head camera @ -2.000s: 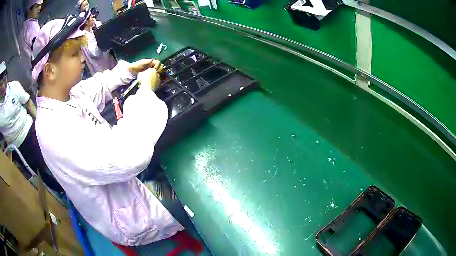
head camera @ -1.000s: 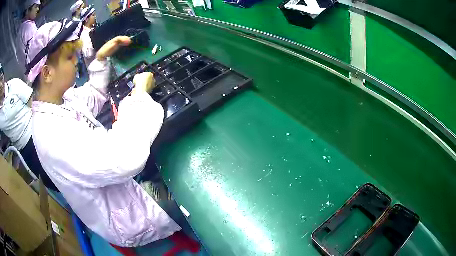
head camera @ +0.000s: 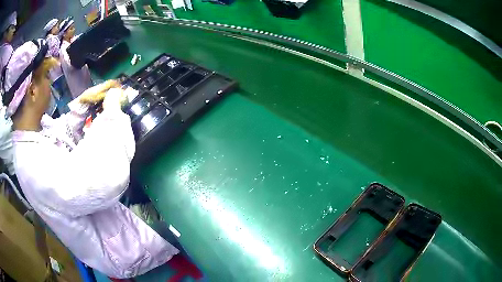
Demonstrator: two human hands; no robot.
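Two phone housings lie side by side on the green bench at the lower right. The left housing (head camera: 328,238) shows a black inside, a copper-coloured edge and a rectangular opening with the bench visible through it. The right housing (head camera: 427,221) lies close against it and is cut off by the lower edge of the picture. Neither my left hand nor my right hand is in the picture.
A person in a pink smock (head camera: 71,176) works at the left, hands over a black phone tray (head camera: 192,107). Another black tray (head camera: 99,44) stands beyond. Small white specks dot the green bench (head camera: 264,148). A metal rail (head camera: 308,49) runs along the green back panel.
The view has turned to the right, so everything sits further left and more of both housings shows. The neighbour's hands have come together over the near side of the tray.
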